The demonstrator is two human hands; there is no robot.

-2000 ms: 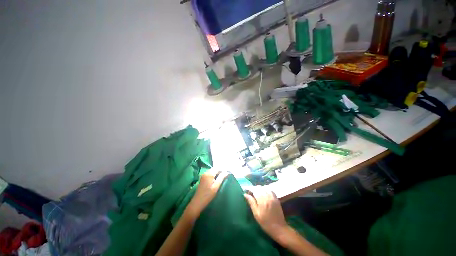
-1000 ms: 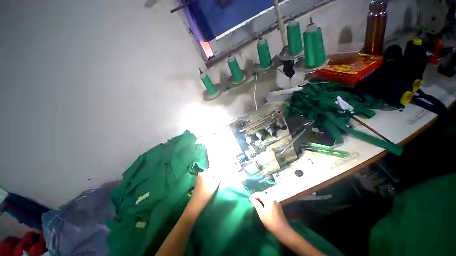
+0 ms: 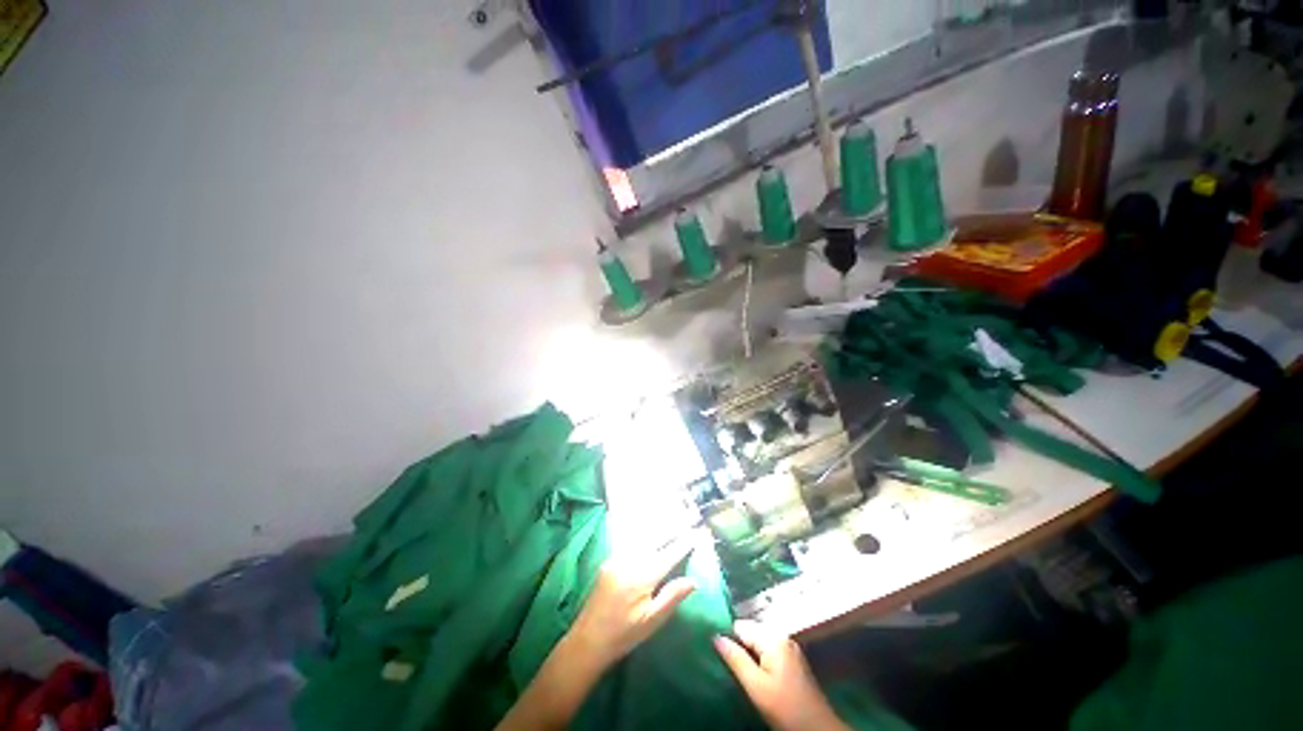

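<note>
A green garment piece [image 3: 665, 674] hangs from the table edge under both my hands, its upper part washed out by the lamp glare [image 3: 629, 443]. My left hand [image 3: 629, 607] lies on the cloth just below the glare, thumb and fingers on the fabric. My right hand [image 3: 769, 668] pinches the cloth's right edge near the table's front edge. The overlock machine [image 3: 779, 443] stands just beyond, with a green piece of cloth at its front plate. The needle area is hidden by glare.
A heaped green garment pile [image 3: 465, 536] lies left of the machine, beside a grey plastic bag [image 3: 215, 643]. Green thread cones [image 3: 915, 196] stand behind. Green fabric strips [image 3: 943, 357], slim green snips [image 3: 955, 483] and an orange-red box [image 3: 1015, 250] are to the right.
The view has tilted, so the scene sits lower in the picture. My left hand has moved right, closer to my right hand. Cloth now shows farther along the machine's front.
</note>
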